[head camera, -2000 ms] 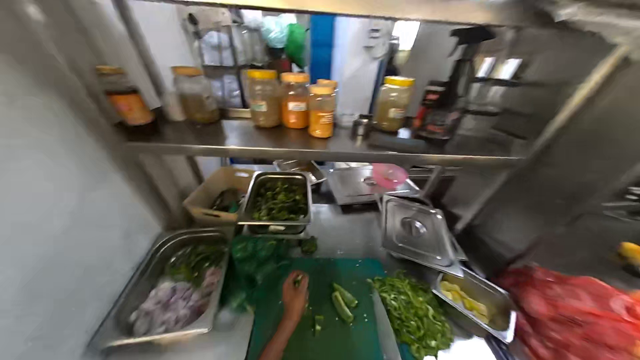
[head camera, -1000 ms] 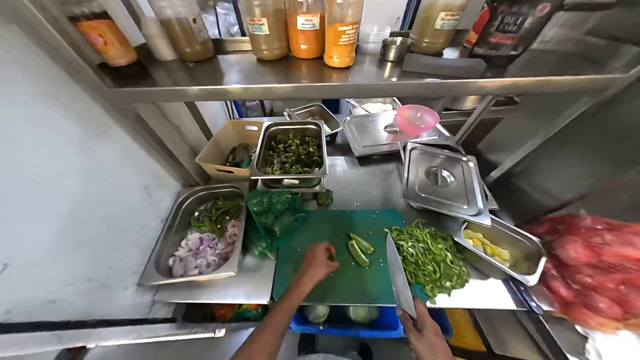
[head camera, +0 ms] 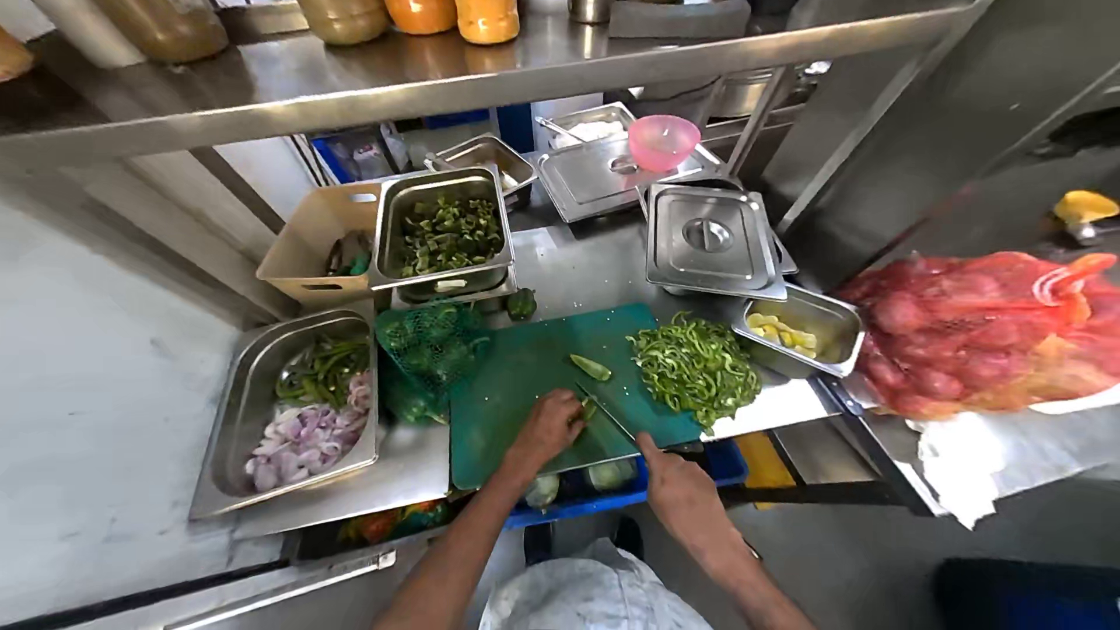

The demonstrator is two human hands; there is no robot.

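Observation:
My left hand [head camera: 556,423] rests on the green cutting board [head camera: 503,376], its fingers closed on a piece of green pepper [head camera: 589,408]. My right hand [head camera: 674,479] grips a kitchen knife [head camera: 610,413] by its handle, and the blade reaches across the board to the piece by my left fingertips. Another pepper piece [head camera: 591,367] lies loose just beyond the blade. A heap of sliced green pepper [head camera: 696,367] covers the board's right edge. At the board's left sits a green mesh bag of vegetables [head camera: 430,350], and a small whole green pepper [head camera: 521,304] is behind the board.
On the left are a steel pan [head camera: 219,437] of sliced onion and pepper, a beige bin [head camera: 306,232] and a steel pan of cut peppers [head camera: 446,236]. Lidded pans [head camera: 713,236], a lemon pan [head camera: 840,337] and a red mesh sack [head camera: 954,332] stand right. A steel shelf [head camera: 490,87] spans above.
The knife has swung left from beside the sliced heap to my left hand. One of the two pepper pieces that lay on the board is now in my left fingers. The view has tilted down.

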